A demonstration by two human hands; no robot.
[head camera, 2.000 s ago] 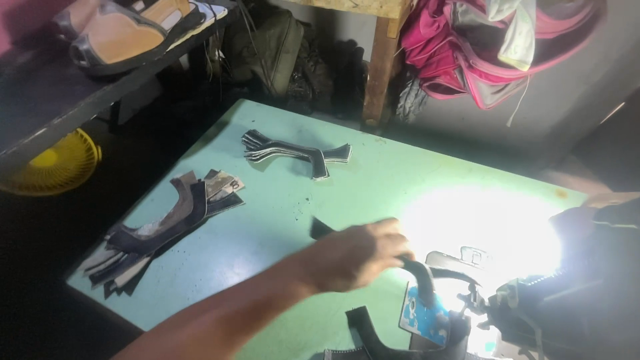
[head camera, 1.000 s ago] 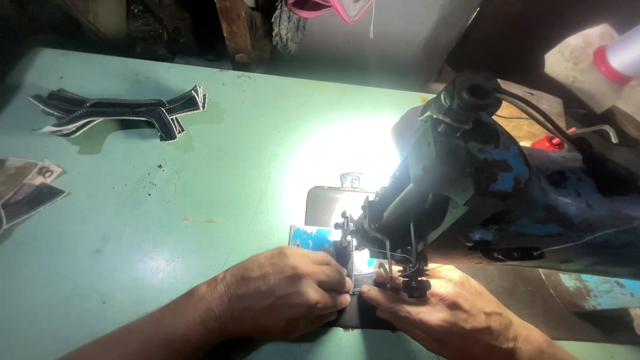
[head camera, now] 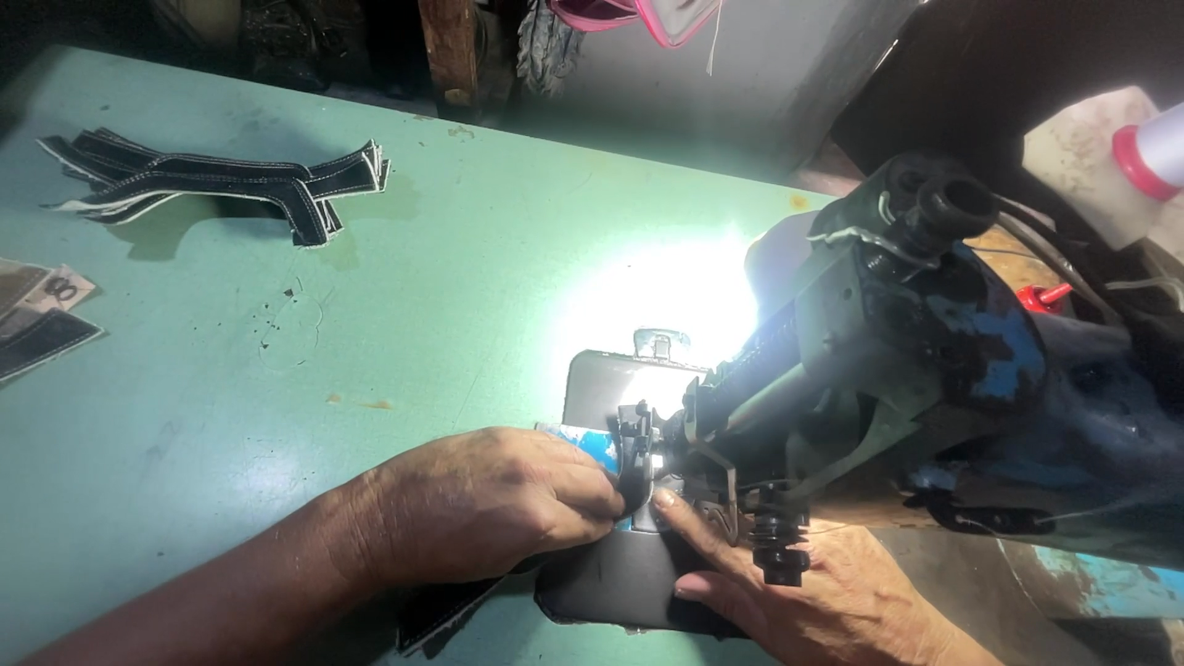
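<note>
A dark sewing machine (head camera: 832, 351) with worn blue paint reaches in from the right, its presser foot area lit by a very bright lamp. My left hand (head camera: 499, 504) pinches a black stitched strip (head camera: 453, 606) just left of the foot; the strip's tail hangs out below the palm. My right hand (head camera: 795, 583) lies on the right side of the foot, index fingertip touching the work beside it, thumb spread over the dark bed plate (head camera: 620, 578). Part of the strip is hidden beneath my left hand and the machine.
A bundle of black stitched strips with pale edges (head camera: 222, 180) lies at the upper left of the green table (head camera: 444, 250). More strips (head camera: 46, 333) lie at the left edge, one piece bearing a mark. A thread cone (head camera: 1152, 153) stands at the upper right.
Two seconds ago my left hand held a dark strip left of the machine; since one second ago both hands have been at the presser foot. The view has swung towards the machine.
</note>
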